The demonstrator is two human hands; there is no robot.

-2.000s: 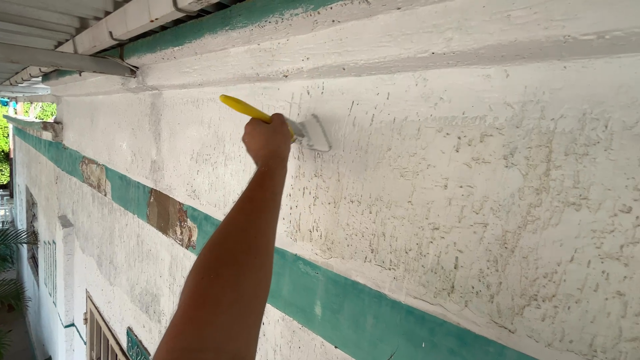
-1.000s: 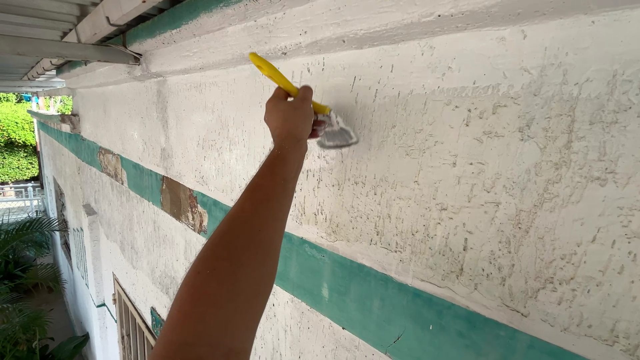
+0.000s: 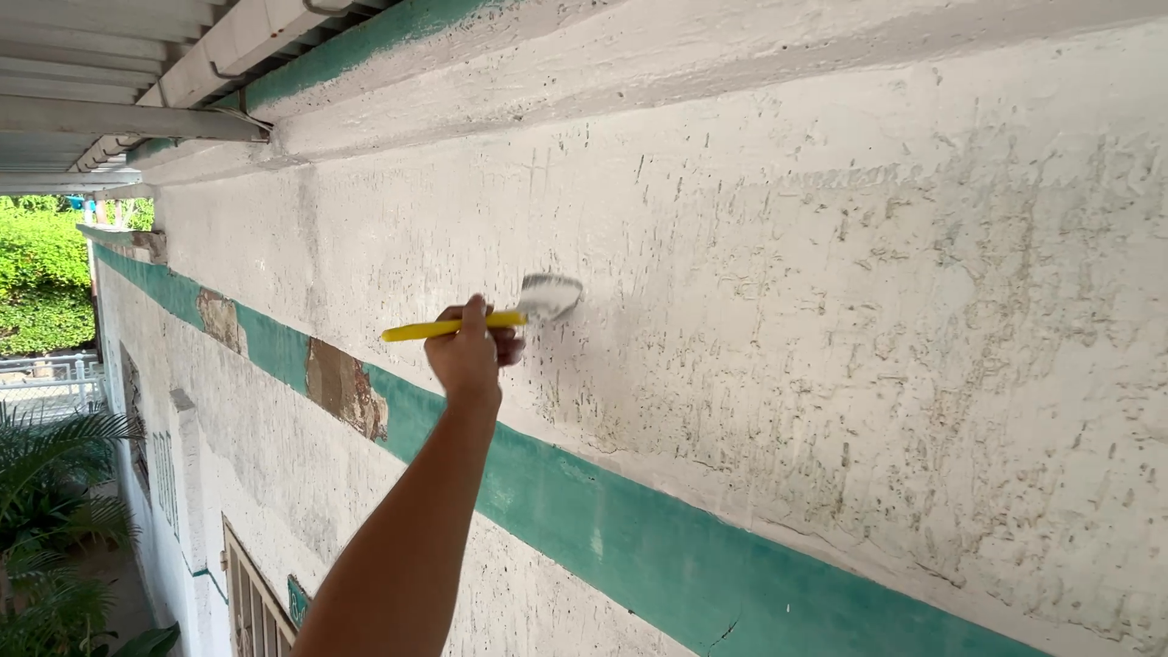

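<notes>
My left hand (image 3: 470,351) is closed around the yellow handle of a paintbrush (image 3: 406,331), thumb on top and fingertips beneath. The handle points left, and the wide bristle head (image 3: 550,297), coated in whitish paint, lies against the upper part of a rough white plastered wall (image 3: 730,301). Pits and short dark streaks mark the plaster, more thickly to the right of the brush. Below the hand, a green painted band (image 3: 639,511) runs slantwise along the wall. My right hand is out of view.
A corrugated metal roof (image 3: 82,55) with a beam (image 3: 128,119) overhangs the upper left. Bare patches (image 3: 342,383) break the green band. Below are a barred window or door (image 3: 255,593) and palm fronds (image 3: 55,493); a hedge (image 3: 36,274) and railing (image 3: 50,383) stand farther off.
My left hand has moved lower on the wall with the brush. The handle, which slanted up to the left, now lies nearly level. The view has shifted somewhat.
</notes>
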